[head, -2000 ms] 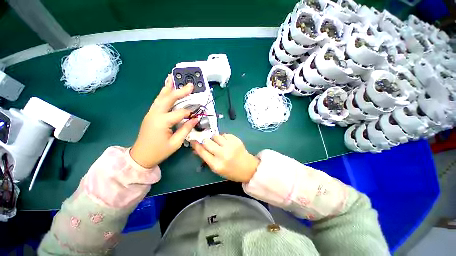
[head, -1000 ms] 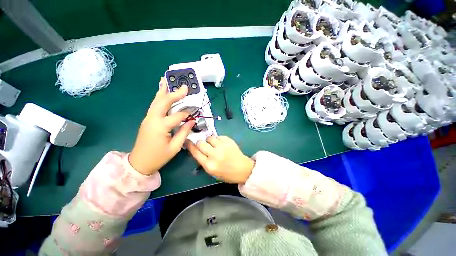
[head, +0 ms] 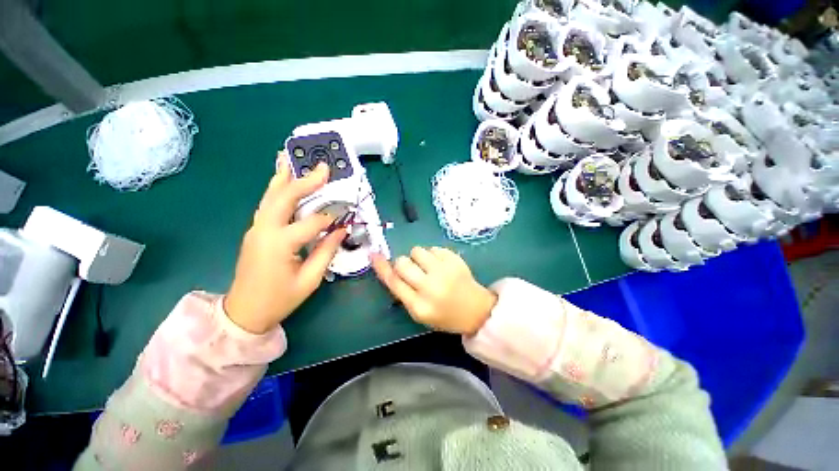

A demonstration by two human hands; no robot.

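A white camera body (head: 317, 196) lies on the green bench, its dark lens panel (head: 318, 155) at the far end and an open round cavity at the near end. My left hand (head: 281, 246) lies over its left side, with fingers on the panel and thumb and a finger pinching thin red and dark wire leads (head: 348, 221) above the cavity. A small white plug (head: 387, 225) sticks out to the right. My right hand (head: 434, 287) is at the cavity's near right rim, index finger extended to it, other fingers curled. A white bracket arm (head: 375, 132) sticks out right of the panel.
A cable tail (head: 407, 204) lies right of the camera. Tangled white strand heaps lie at left (head: 142, 143) and right (head: 475, 201). Stacked round housings (head: 593, 184) with circuit boards fill the right. Other white camera units (head: 41, 267) are at left. A blue crate (head: 699, 336) is below the bench edge.
The view has shifted, so bench items sit further left. My right hand has moved slightly away from the camera body's near end, to the right. My left hand keeps its pinch on the wires.
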